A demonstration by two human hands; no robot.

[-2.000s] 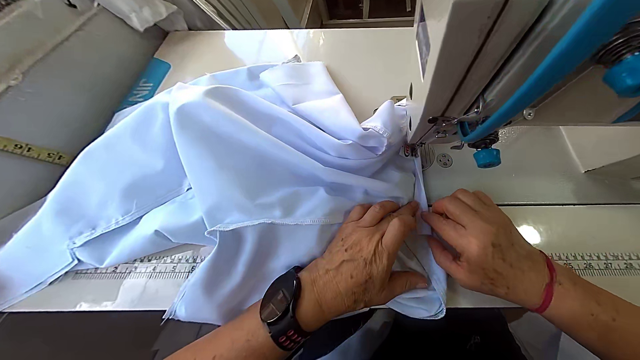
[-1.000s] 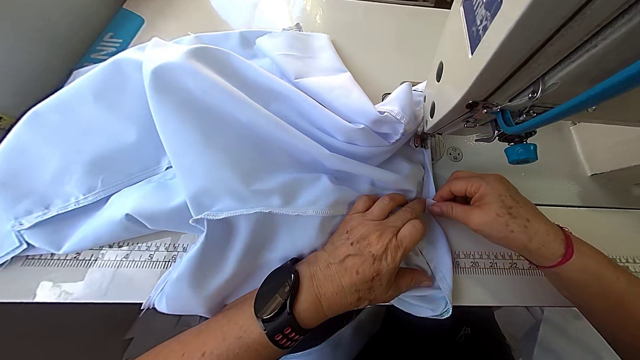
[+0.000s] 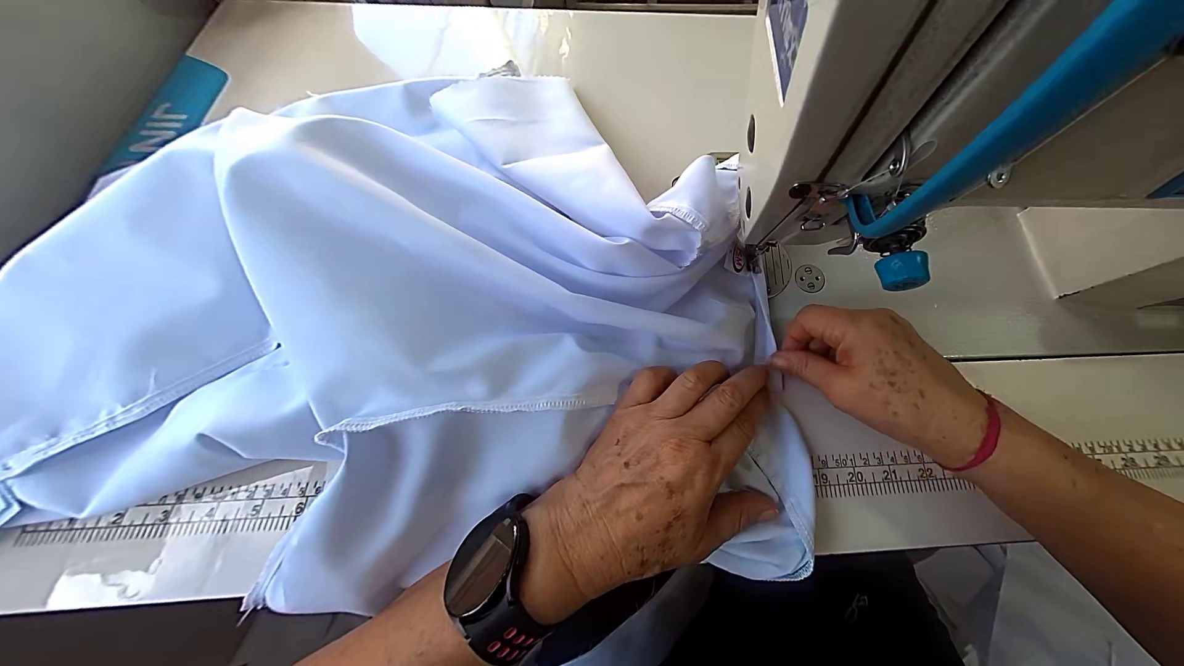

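Light blue fabric with overlocked seams (image 3: 444,277) lies in folds over the sewing machine bed, its right edge running under the presser foot (image 3: 747,257). My left hand (image 3: 666,462), a black watch on its wrist, rests flat on the cloth just below the foot, fingers close together and thumb apart. With thumb and index finger, my right hand (image 3: 860,370) pinches the fabric's right edge beside my left fingertips. The needle's tip is hard to make out behind the foot and machine head (image 3: 832,111).
A blue thumb knob (image 3: 902,270) and a blue tube (image 3: 1017,111) are on the machine head. A printed ruler scale (image 3: 888,474) runs along the table's front edge. More pale fabric (image 3: 1054,601) hangs below the edge at the lower right.
My right hand has gone from lying with its fingers on the cloth to pinching its edge. My left hand stays on the fabric. The view has shifted somewhat.
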